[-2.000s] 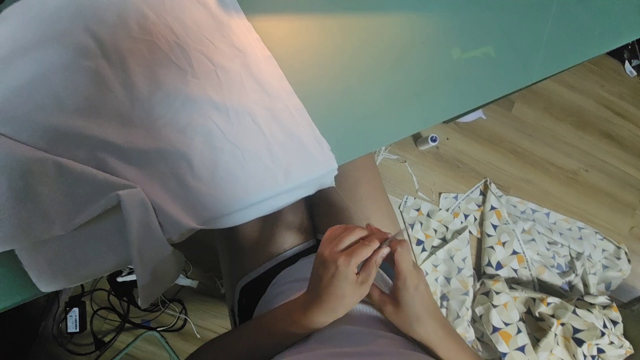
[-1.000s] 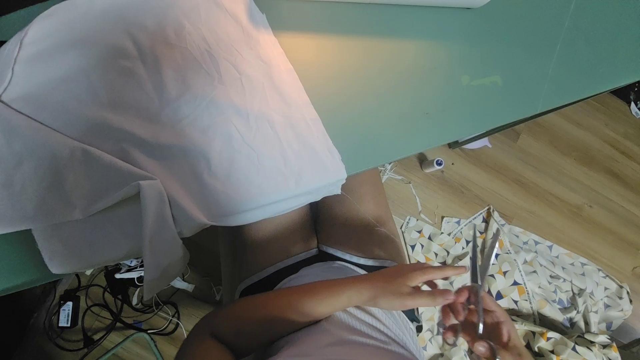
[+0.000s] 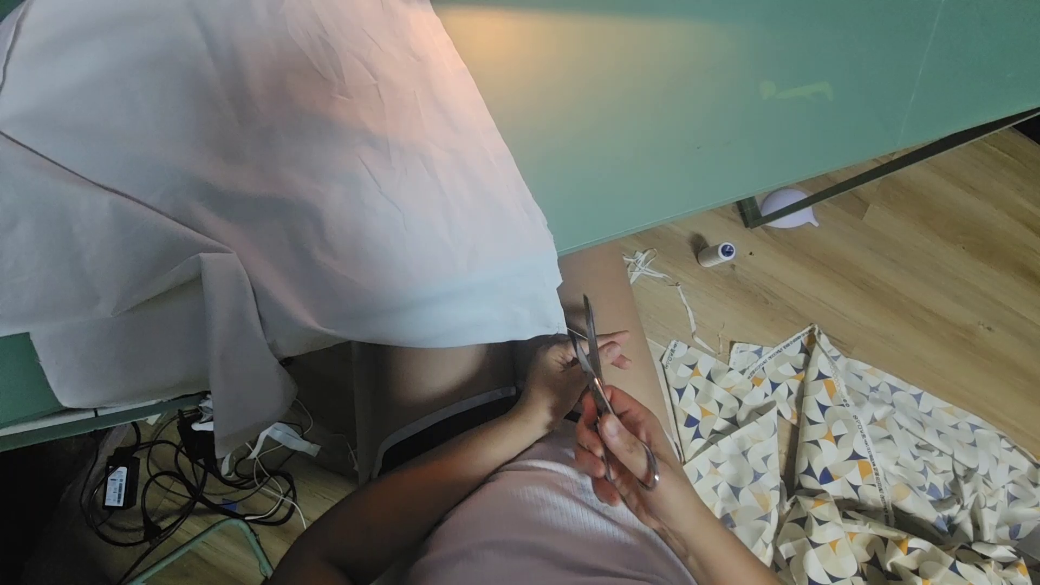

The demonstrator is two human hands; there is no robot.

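Observation:
A pair of metal scissors is in my right hand, its handles around my fingers and its blades parted, pointing up toward the cloth's corner. Just behind the blades is my left hand, at the lower right corner of a large white cloth; its fingers are partly hidden by the scissors. A thin strand seems to run from that corner past the blades, and whether my left fingers pinch it I cannot tell. The white cloth covers the left part of the green table and hangs over its front edge above my lap.
A patterned fabric lies bunched at the right. On the wood floor are a thread spool, white strips and a pale purple object. Black cables with a power adapter tangle at the lower left, near a green metal bar.
Two seconds ago my hands were together over my lap. The scissors then showed in my right hand at the right; now they are at the white cloth's corner, beside my left hand.

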